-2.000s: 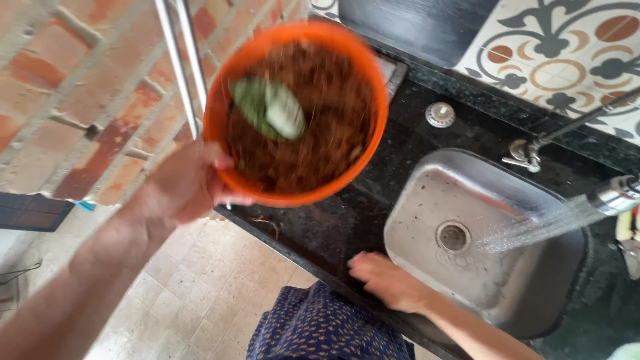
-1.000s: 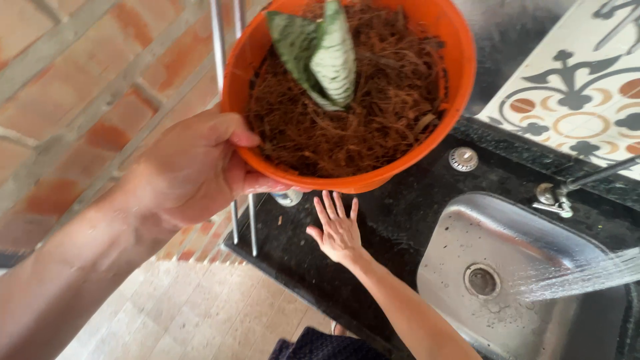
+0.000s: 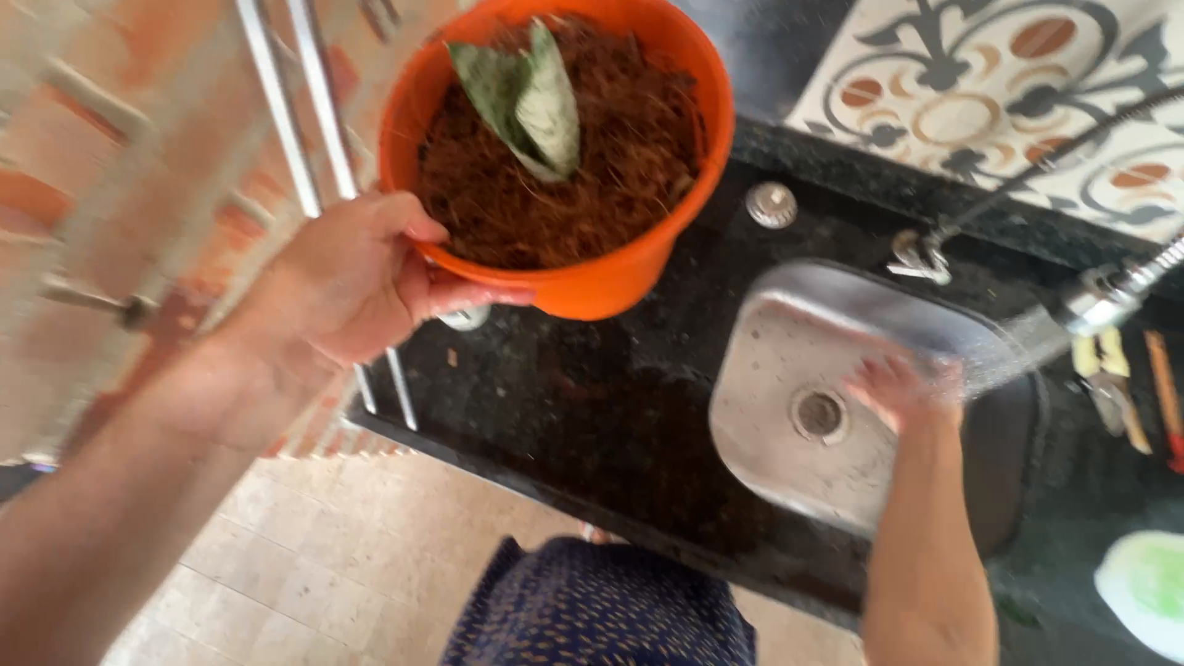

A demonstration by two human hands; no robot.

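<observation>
My left hand [image 3: 370, 268] grips the lower left rim of an orange plastic pot [image 3: 601, 287], thumb on the inside edge, holding it over the black counter. Brown coconut fibre [image 3: 629, 166] fills the pot, and a variegated green leaf cutting [image 3: 546, 111] stands up in it. Over the stainless steel sink [image 3: 768, 351], my right hand [image 3: 902, 388] is blurred, with its fingers spread in the water spray from the faucet head [image 3: 1101, 296]. It holds nothing that I can see.
A metal sink strainer [image 3: 770, 204] lies on the black granite counter [image 3: 573, 407]. Pruning shears [image 3: 1110, 388] and a red-and-orange tool [image 3: 1164, 398] lie right of the sink, near a white and green item [image 3: 1152, 587]. Metal rails [image 3: 305, 102] stand by the brick wall [image 3: 111, 166]. A valve [image 3: 920, 254] sits behind the sink.
My right hand has moved from the counter below the pot to the right, into the spray over the sink. The pot has stayed in my left hand.
</observation>
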